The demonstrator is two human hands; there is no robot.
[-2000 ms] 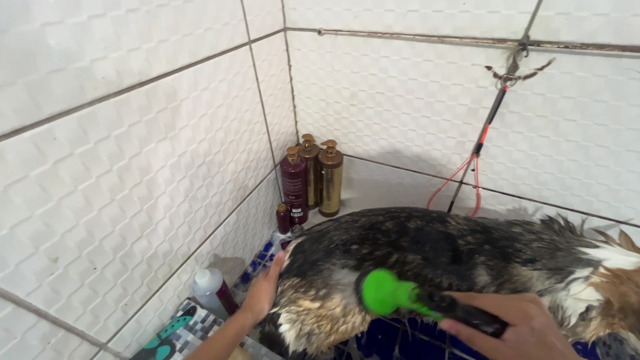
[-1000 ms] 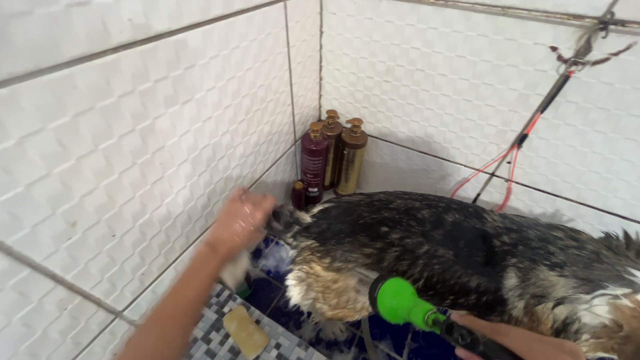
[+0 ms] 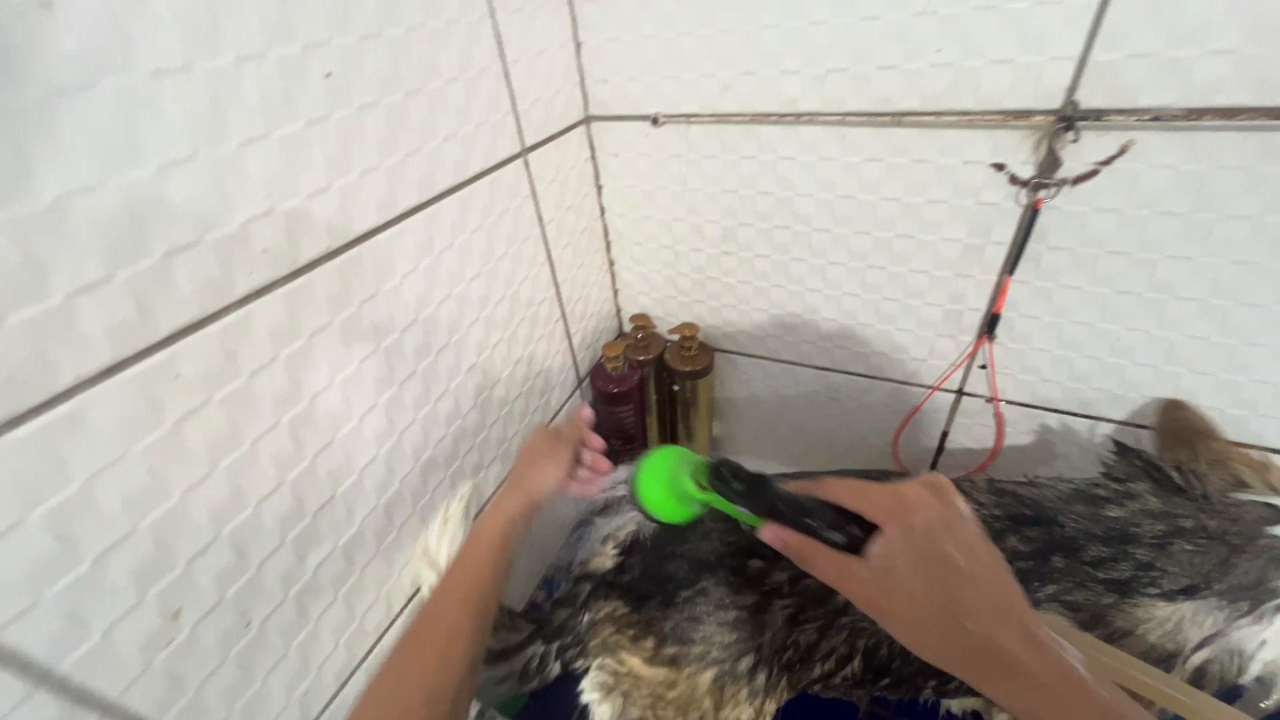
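Note:
A wet dog with black, tan and white fur stands along the tub, its rump at the left and an ear showing at the right. My right hand grips the black handle of a green-headed spray nozzle, held above the dog's back near the rump. Beside the dark pump bottle, my left hand is raised with its fingers loosely curled; nothing shows in it. Below that forearm is a pale furry tip, probably of the tail. Whether water is flowing cannot be told.
A dark red pump bottle and two gold-brown pump bottles stand in the corner of the white tiled walls. From a metal rail hangs a grooming strap with an orange loop. Blue tiles lie under the dog.
The nozzle in my right hand has gone from the dog's tan hindquarter to above its back. My left hand now is beside the bottles. The view has shifted.

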